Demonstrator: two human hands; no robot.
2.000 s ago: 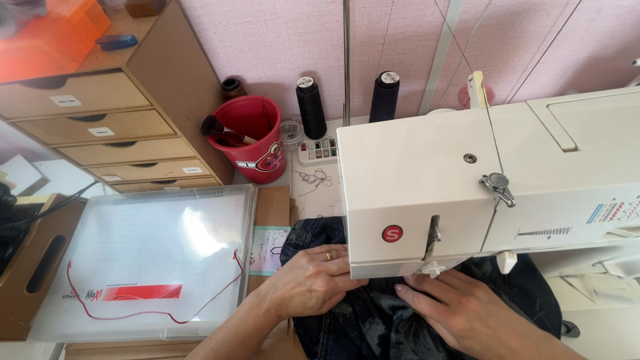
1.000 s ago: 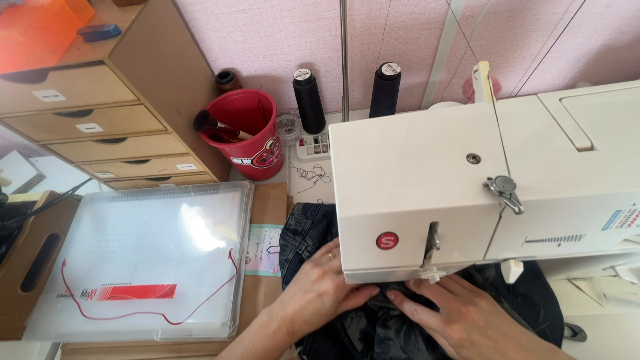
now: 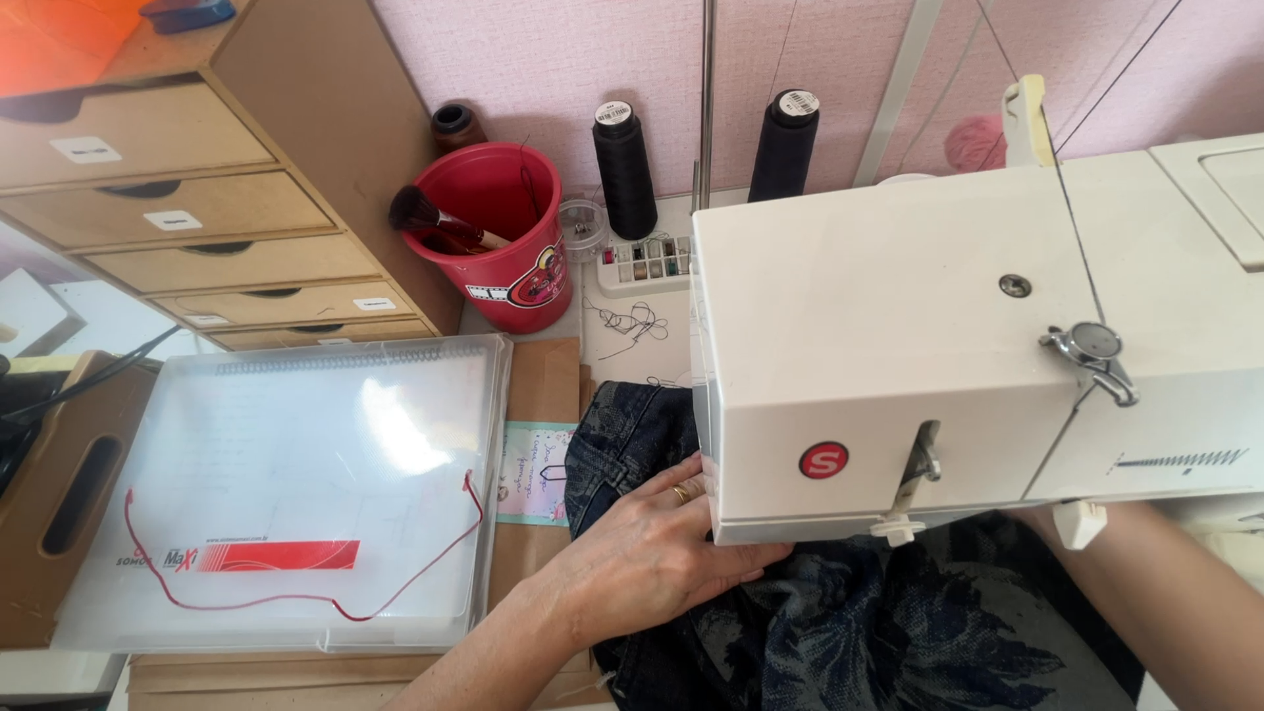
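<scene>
A white sewing machine (image 3: 869, 346) stands on the right, dark thread running through its take-up lever and guides. Dark blue patterned denim cloth (image 3: 869, 632), with what looks like a waistband and belt loop at its left, lies bunched under and in front of the machine head. My left hand (image 3: 657, 543), a ring on one finger, rests on the denim at the machine's left end, its fingertips partly beneath the head. Of my right arm only the forearm shows at the right; the hand is hidden behind the machine head. The needle and presser foot are hidden too.
At left are a clear plastic case (image 3: 296, 494) with a red cord and a small drawer cabinet (image 3: 237, 118). Behind stand a red cup (image 3: 513, 267) with brushes, black thread cones (image 3: 625, 178) and a bobbin tray (image 3: 647, 267). Loose thread (image 3: 632, 326) lies near the machine.
My right hand has left the denim in front of the machine and gone behind the machine head. My left hand stays on the cloth at the machine's left end.
</scene>
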